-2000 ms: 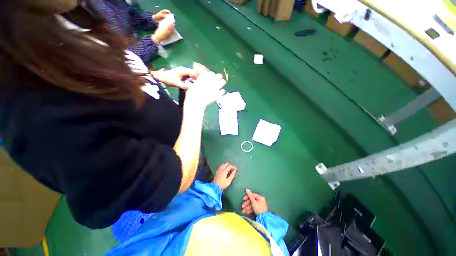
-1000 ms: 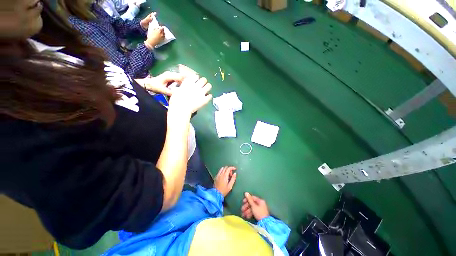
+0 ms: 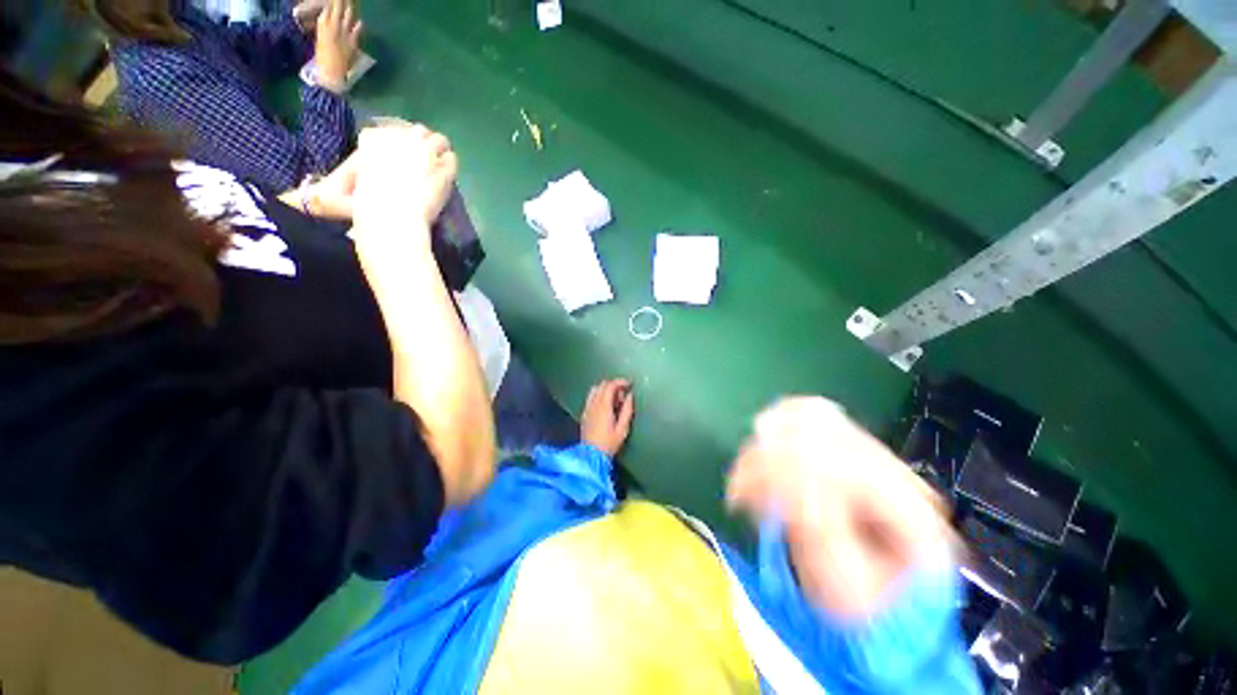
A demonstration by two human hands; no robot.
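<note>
My left hand [image 3: 608, 416] rests at the near edge of the green bench top [image 3: 760, 177], fingers curled, with nothing seen in it. My right hand [image 3: 848, 502] is raised, large and blurred, in front of the black boxes; I cannot tell whether it holds anything. Black glossy boxes [image 3: 1020, 489] lie in a heap at the right. A white leaflet pile [image 3: 685, 269] lies ahead of my hands, with a thin pale ring [image 3: 646, 323] beside it. Two more white leaflet piles, one [image 3: 575, 269] flat and one [image 3: 568, 205] crumpled or fanned, touch each other further left.
A person in black [image 3: 271, 448] stands close at my left, hands together over the bench edge. Another person in a checked sleeve [image 3: 231, 116] is beyond. A perforated metal upright [image 3: 1031, 231] crosses the right side. A small white card [image 3: 548, 14] and yellowish scraps [image 3: 532, 129] lie far off.
My right hand has lifted from the bench edge and moved right, towards the black boxes. My left hand stays at the edge. The view has shifted, showing more of the box heap.
</note>
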